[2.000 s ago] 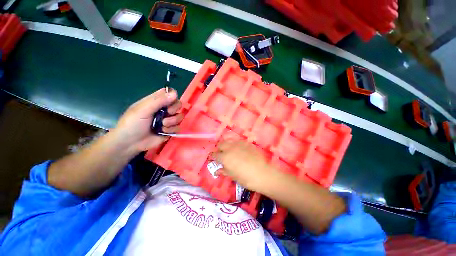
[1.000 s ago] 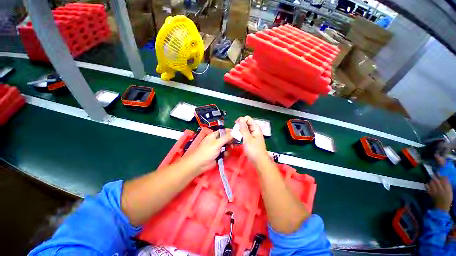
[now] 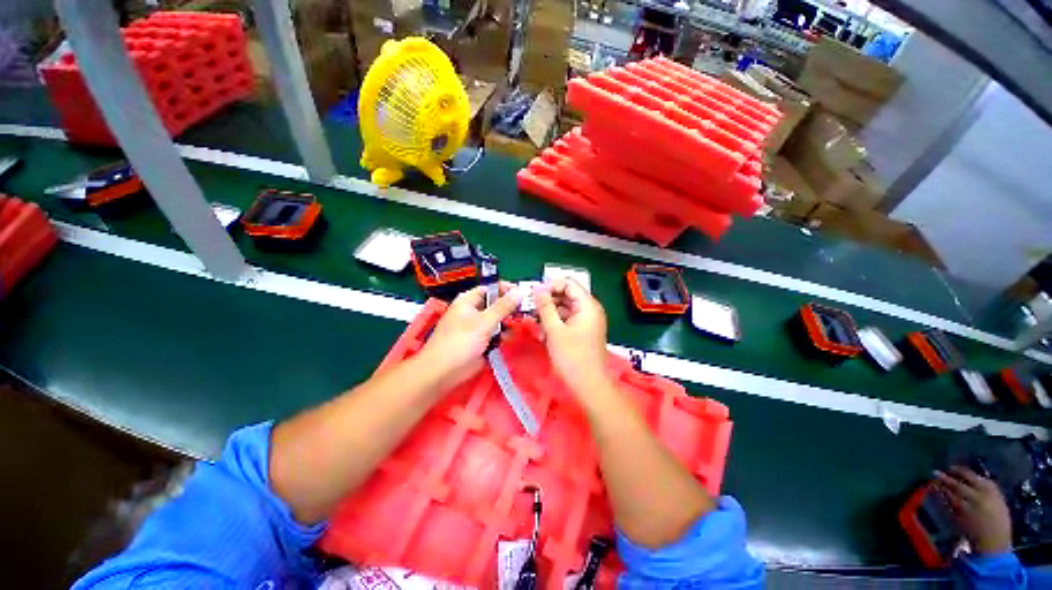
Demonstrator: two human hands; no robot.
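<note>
My left hand (image 3: 467,328) holds a watch whose long pale strip (image 3: 511,392) hangs down over the tray. My right hand (image 3: 573,323) is beside it, and its fingertips grip a small white piece (image 3: 528,297) that the left fingers also touch. The watch body is mostly hidden by the fingers. The red foam tray (image 3: 461,461) lies under both forearms. Near its close edge are a dark watch strap (image 3: 593,561) and a white tag (image 3: 513,561). Just beyond my hands stands an orange-rimmed box base (image 3: 445,261) with a lid (image 3: 385,249) beside it.
More orange-rimmed boxes (image 3: 658,290) and lids (image 3: 714,317) line the green belt (image 3: 761,415). Stacked red trays (image 3: 669,150) and a yellow fan (image 3: 413,112) stand behind it. A grey post (image 3: 162,173) rises at left. Another person's hand (image 3: 976,507) touches a box at right.
Since one second ago, the boxes and lids have shifted left along the belt. My hands have come closer together around the white piece. The other person's hand has moved down onto a box.
</note>
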